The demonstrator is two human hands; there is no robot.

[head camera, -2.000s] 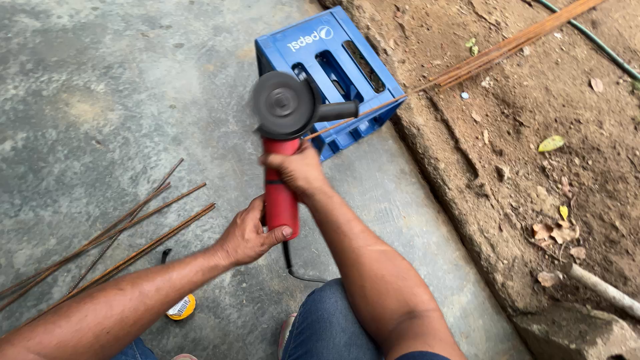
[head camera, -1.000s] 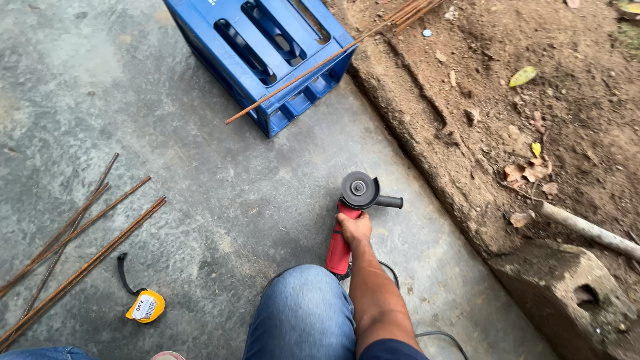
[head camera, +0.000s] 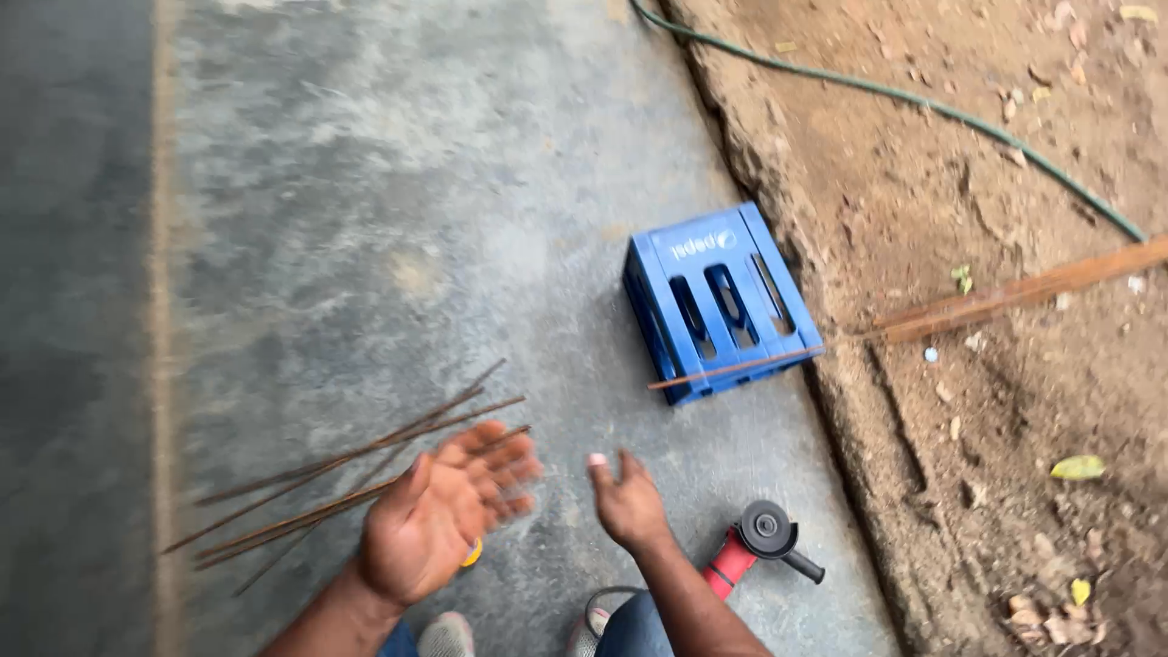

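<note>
My left hand (head camera: pixel 443 511), palm up with its fingers spread and blurred, is empty above several thin rusty steel rods (head camera: pixel 342 453) on the concrete floor. Part of a yellow tape measure (head camera: pixel 472 553) shows beside that hand. My right hand (head camera: pixel 628 500) holds nothing, thumb and a finger apart, left of a red angle grinder (head camera: pixel 730 563). The grinder lies on the floor, its black disc (head camera: pixel 766 523) facing up. Beyond my hands stands a blue plastic crate (head camera: pixel 730 246), one thin rusty rod (head camera: pixel 721 369) lying across its near edge.
A bundle of rusty rods (head camera: pixel 1022 297) extends over the dirt at the right. A green hose (head camera: pixel 876 88) curves across that ground. The rough concrete edge (head camera: pixel 776 192) runs between floor and soil. The grinder's cord (head camera: pixel 607 593) loops near my shoes.
My right hand has let go of the angle grinder, which was in both hands at first and then in the right hand alone near the floor. Both hands are now raised in view.
</note>
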